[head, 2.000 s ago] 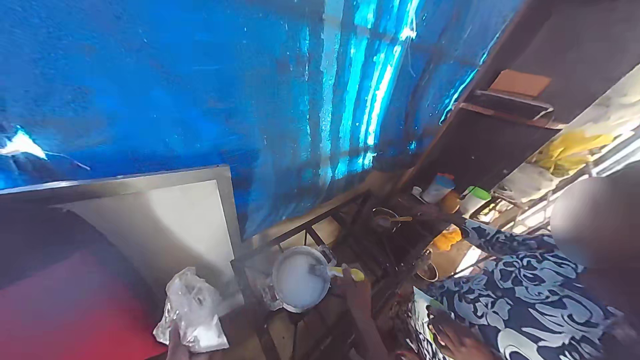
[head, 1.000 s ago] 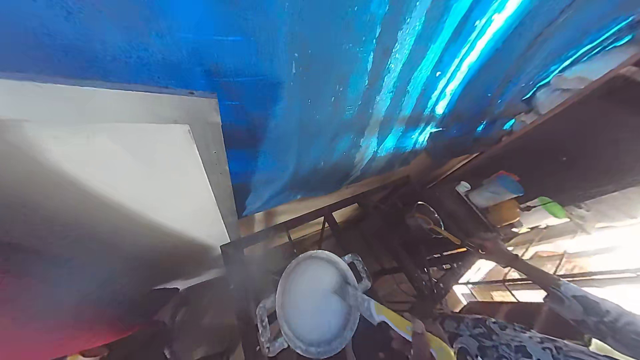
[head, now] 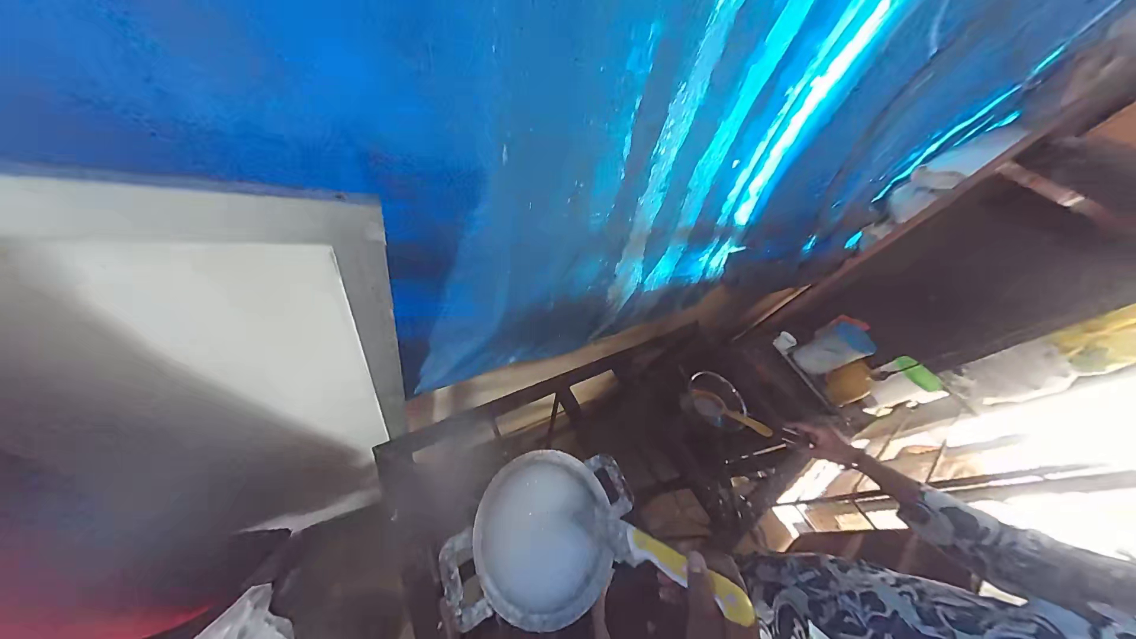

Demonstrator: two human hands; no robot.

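Observation:
My right hand point(head: 701, 586) is closed around the yellow-and-white handle of a stirring utensil point(head: 661, 555), whose head reaches the rim of a two-handled metal pot point(head: 543, 626). White, steaming contents fill the pot, which sits on a dark metal stand. Only a pale plastic bag point(head: 248, 617) shows at the lower left edge; my left hand is out of view. A brown finger-like shape beside the pot's lower right is too unclear to tell.
At the right, another person in a patterned garment point(head: 852, 595) reaches a hand point(head: 825, 444) towards a pan with a yellow-handled utensil point(head: 745, 422). Plastic containers point(head: 834, 346) stand behind. A blue sheet point(head: 532, 177) and a framed white board point(head: 222, 311) border the dark metal stand point(head: 532, 395).
The view has moved closer to the pot. The other person's arm now stretches towards the pan. The plastic bag, near a hand two seconds ago, now shows only at the lower edge.

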